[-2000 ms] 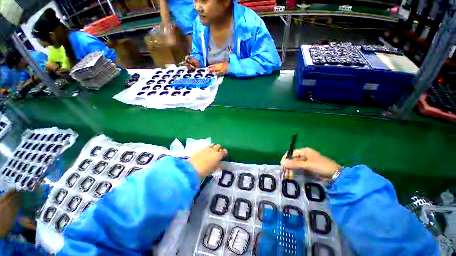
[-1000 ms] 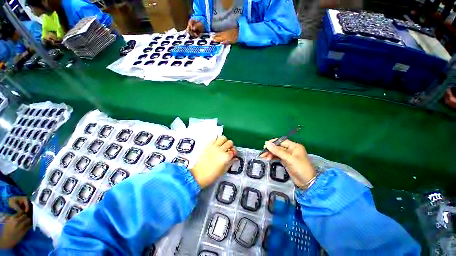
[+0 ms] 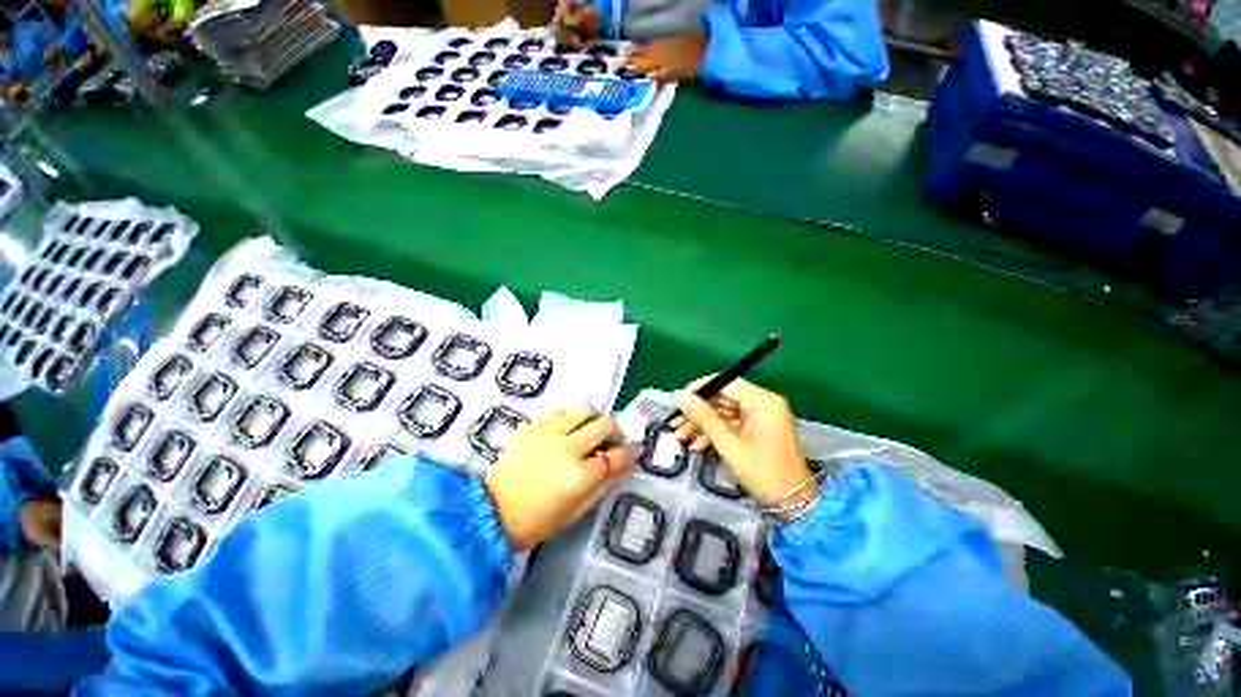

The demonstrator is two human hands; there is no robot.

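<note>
My right hand (image 3: pixel 749 439) holds black pen-like tweezers (image 3: pixel 730 368), tilted, with the lower end at a black watch housing (image 3: pixel 664 452) in the top row of the near blister tray (image 3: pixel 670 561). My left hand (image 3: pixel 555 477) rests at that tray's upper left corner, beside the same housing, fingers bent. Whether it grips anything is not clear. More black ring housings sit in the tray pockets below. The blue carrier sheet (image 3: pixel 792 665) shows only partly at the bottom, mostly hidden by my right sleeve.
A second tray of housings (image 3: pixel 283 365) lies left on white liner, a third (image 3: pixel 85 289) farther left. Across the green bench, a person's hands work at another tray (image 3: pixel 470 90) with a blue sheet. A blue box (image 3: pixel 1062 177) stands far right. Clear plastic (image 3: pixel 1204 640) lies right.
The view has tilted down and shifted right. My right hand with the tweezers has moved left along the tray's top row, closer to my left hand, which stays at the corner.
</note>
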